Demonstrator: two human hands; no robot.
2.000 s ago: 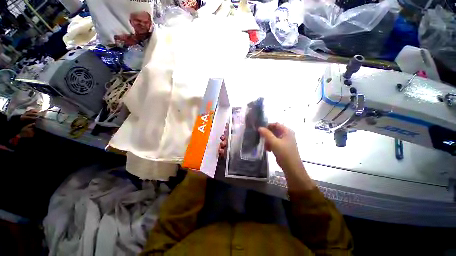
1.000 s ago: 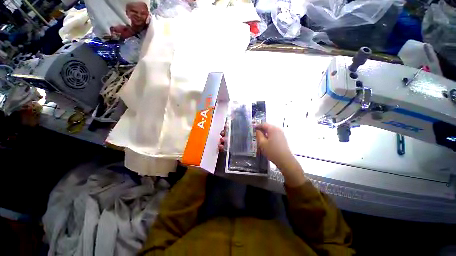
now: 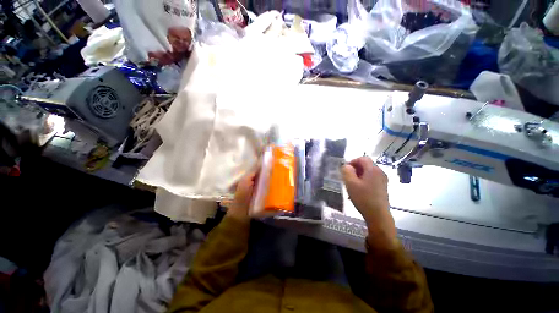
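Note:
The trim box, with its orange panel (image 3: pixel 282 178), stands at the table's front edge, its lid or flap blurred. Dark contents in clear wrapping show to the right of the orange panel. My left hand (image 3: pixel 244 191) holds the box from its left side; its fingers are partly hidden behind it. My right hand (image 3: pixel 368 184) pinches the upper right edge of a clear poly bag with dark contents (image 3: pixel 333 174), just right of the box. Cream garment pieces (image 3: pixel 205 134) lie heaped left of the box, glaring white at the back.
The lockstitch machine (image 3: pixel 456 143) is at the right, with a small teal-dark tool (image 3: pixel 474 187) on its bed. A grey-white cloth heap (image 3: pixel 116 263) is at lower left. A motor with a round grille (image 3: pixel 104 101) is at left. Plastic bags (image 3: pixel 423 36) lie behind the table.
The orange panel has swung right and down towards the box contents. My left hand shows more at the box's left side. My right hand has moved right with the bag, out from over the box.

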